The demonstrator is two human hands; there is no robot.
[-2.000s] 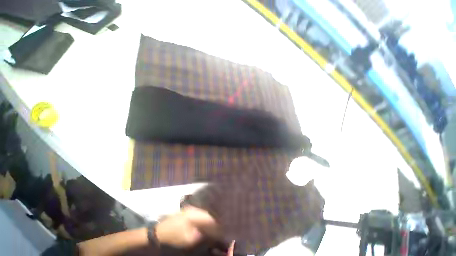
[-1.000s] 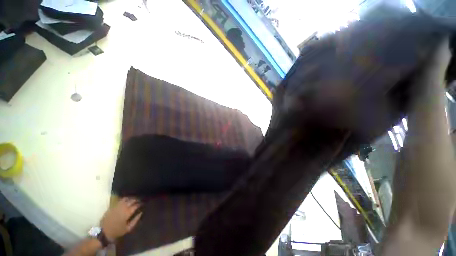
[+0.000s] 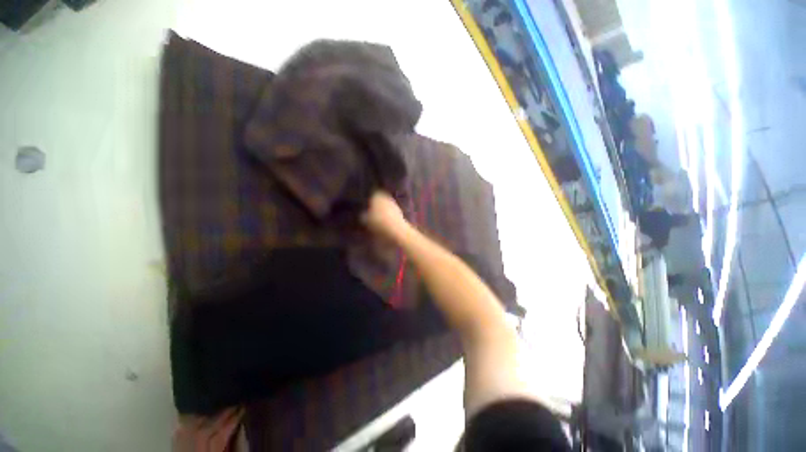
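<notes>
A stack of plaid cloth panels [image 3: 203, 168] lies on the white table. A black cloth bundle [image 3: 283, 318] lies across it. My right hand [image 3: 382, 214] reaches up from the bottom and is closed on a crumpled, partly folded plaid ply [image 3: 345, 124] on top of the stack. A thin red line [image 3: 402, 278] shows on the plaid right of that hand. My left hand [image 3: 208, 431] is at the lower left edge of the cloth, blurred and cut off by the frame; its fingers are unclear.
A yellow-and-blue rail [image 3: 530, 132] runs along the far side. A dark cloth piece [image 3: 605, 353] lies at the right. A small grey round spot [image 3: 30, 159] is on the table at left. A dark object [image 3: 395, 435] shows at the bottom. Strip lights hang at upper right.
The large dark cloth raised at the right has come down, and a crumpled ply now lies over the upper plaid. My right hand has moved left onto it. My left hand sits lower in view.
</notes>
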